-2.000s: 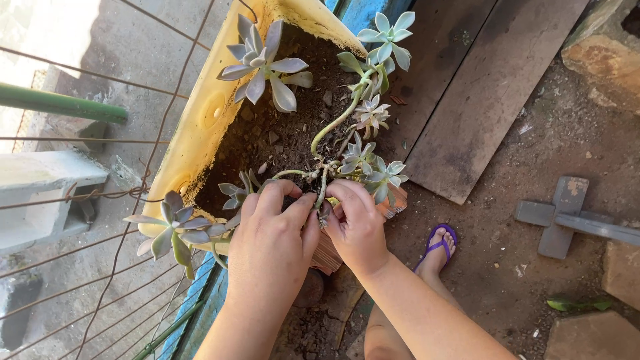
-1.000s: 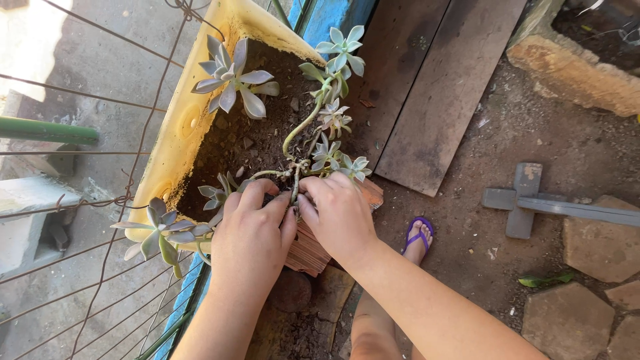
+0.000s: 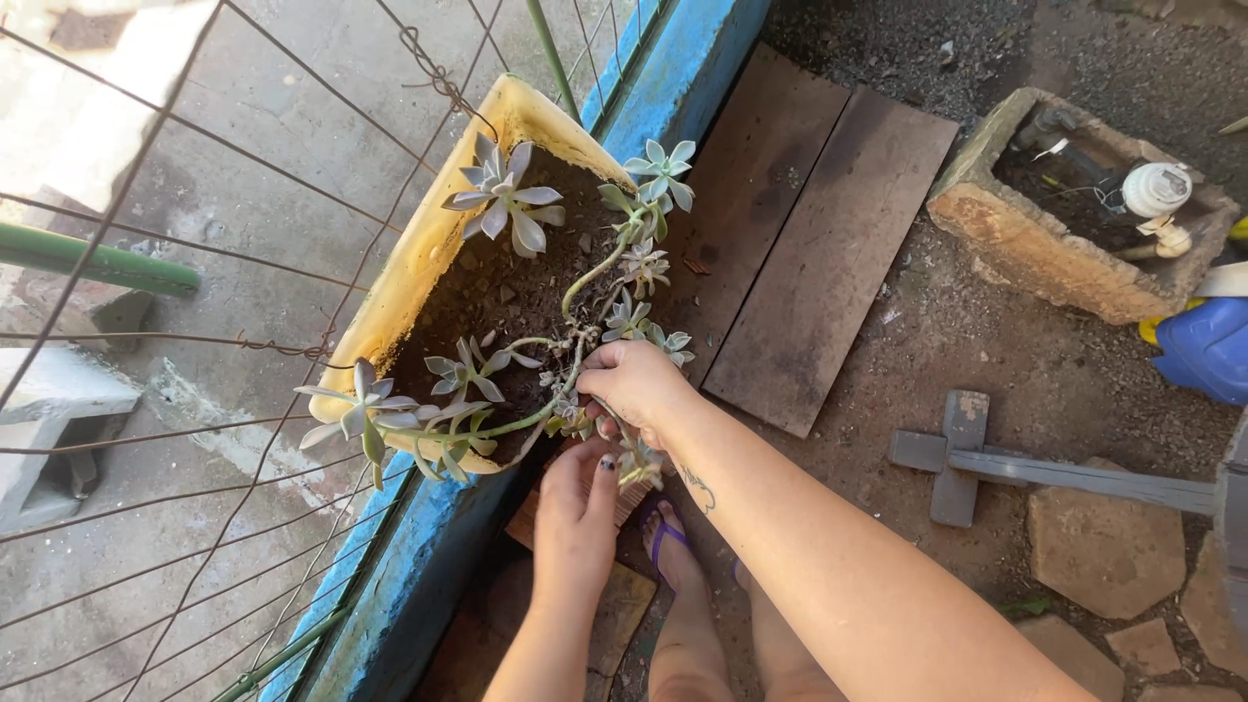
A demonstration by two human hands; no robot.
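A yellow planter [image 3: 390, 292] with dark soil [image 3: 517, 292] holds trailing succulents. One large grey-green rosette [image 3: 504, 198] stands near its far end; another rosette [image 3: 363, 405] leans over the near left corner. Succulent stems [image 3: 526, 421] curve across the planter to its right edge. My right hand [image 3: 639, 385] pinches a stem there between thumb and fingers. Just below, my left hand [image 3: 580, 492] is raised under the hanging rosettes [image 3: 639, 463], thumb and fingers near them; whether it grips any is unclear. Small rosettes [image 3: 645, 266] hang over the planter's right side.
Wire fencing [image 3: 244, 343] runs along the left, beside a blue ledge [image 3: 380, 585]. Brown boards [image 3: 829, 263] lie right of the planter. Further right are a grey wooden cross-shaped piece [image 3: 960, 453], a stone trough [image 3: 1043, 244] with a white lamp [image 3: 1156, 189], a blue object [image 3: 1209, 346] and paving stones [image 3: 1107, 546].
My left hand has come away from the soil edge to below the right hand, outside the planter. More of the stem by the near edge now shows. The view has shifted and widened.
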